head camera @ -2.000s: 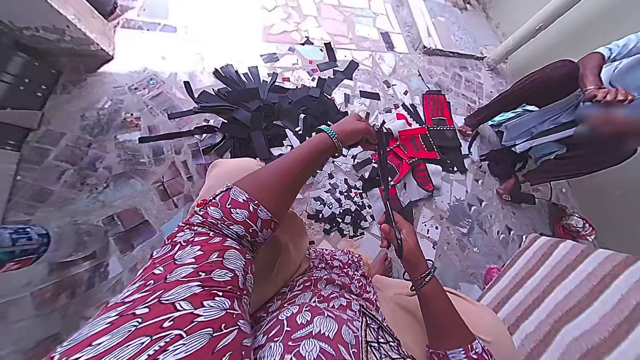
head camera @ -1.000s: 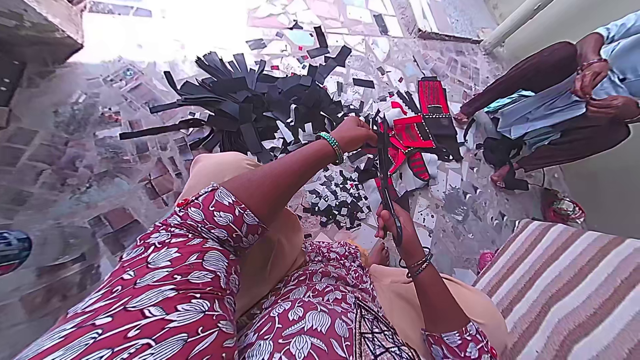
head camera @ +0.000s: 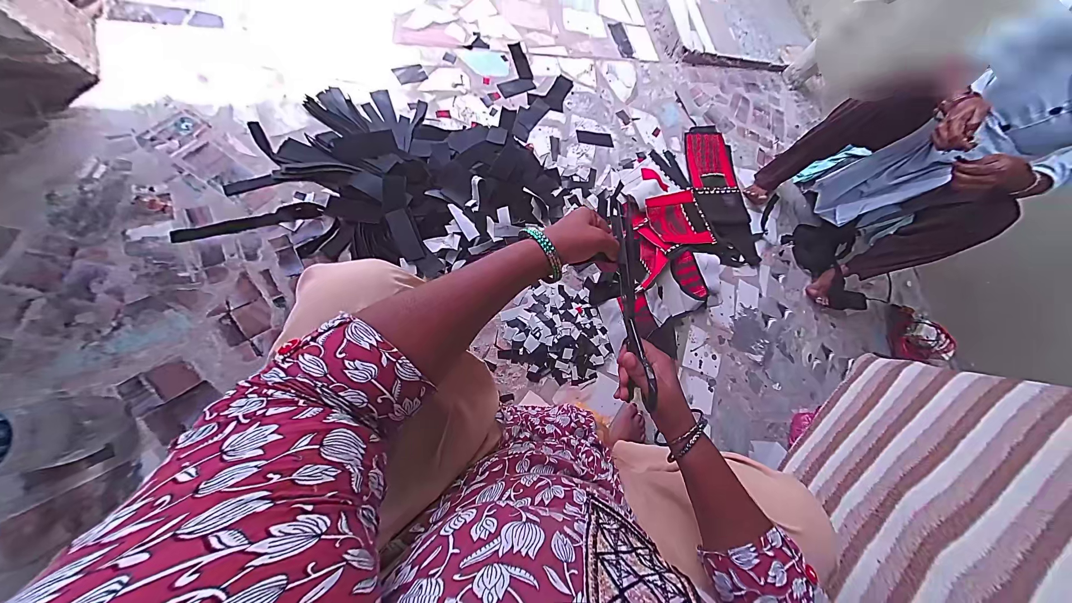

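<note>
My right hand point(head camera: 655, 381) grips the handles of long black scissors point(head camera: 628, 289), whose blades point away from me. Close to the blade end, my left hand point(head camera: 584, 239) is pinched on a thin dark strip point(head camera: 614, 213); its edges blur into the blades. Beyond my left forearm lies a large heap of black strips point(head camera: 394, 167). Small cut black and white pieces point(head camera: 557, 335) form a pile on the floor between my arms. Red and black trimmed fabric pieces point(head camera: 674, 222) lie just past the scissors.
At the right, another person sits with both hands point(head camera: 976, 151) on light blue cloth point(head camera: 879, 180). A striped cloth-covered surface point(head camera: 946, 477) fills the lower right. Scraps are scattered over the broken-tile floor point(head camera: 737, 335). A ledge point(head camera: 42, 59) juts in at the upper left.
Both my hands stay at the scissors with little plain movement. The other person's hands, together on the lap two seconds ago, are now raised and apart at the cloth.
</note>
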